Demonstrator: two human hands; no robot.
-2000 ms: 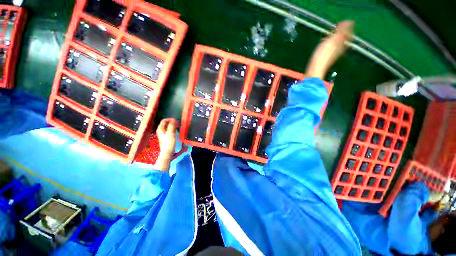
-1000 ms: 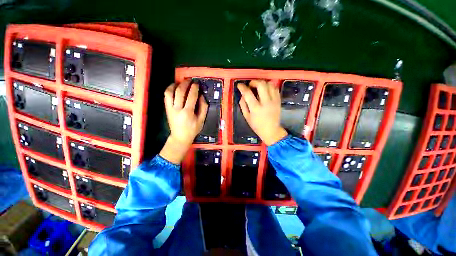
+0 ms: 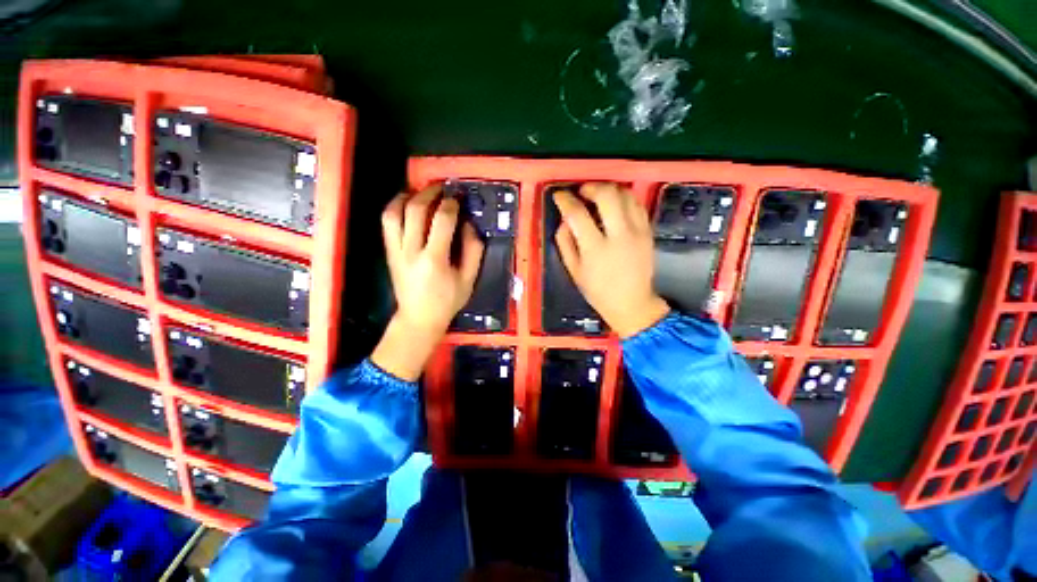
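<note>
An orange-red foam tray [image 3: 728, 171] with two rows of five pockets lies in front of me, holding black phone back housings. My left hand [image 3: 430, 267] rests with bent fingers on the upper end of the far-left phone housing [image 3: 492, 284]. My right hand [image 3: 608, 256] lies with bent fingers over the upper part of the second phone housing [image 3: 560, 298] in the far row. Both housings sit in their pockets. My fingertips hide parts of them, and I cannot tell whether they grip. My right sleeve covers part of the near row.
Stacked phone trays [image 3: 332, 216] stand at the left, their pockets turned sideways. A small-part tray [image 3: 950, 426] is at the right edge. Clear film scraps [image 3: 654, 80] lie on the dark green bench beyond the tray. A blue stool [image 3: 114, 543] and a cardboard box [image 3: 51, 512] are at lower left.
Two seconds ago my right hand was stretched out past the tray and my left hand was beside it. Both hands came onto the far-row housings. Since one second ago they have barely moved.
</note>
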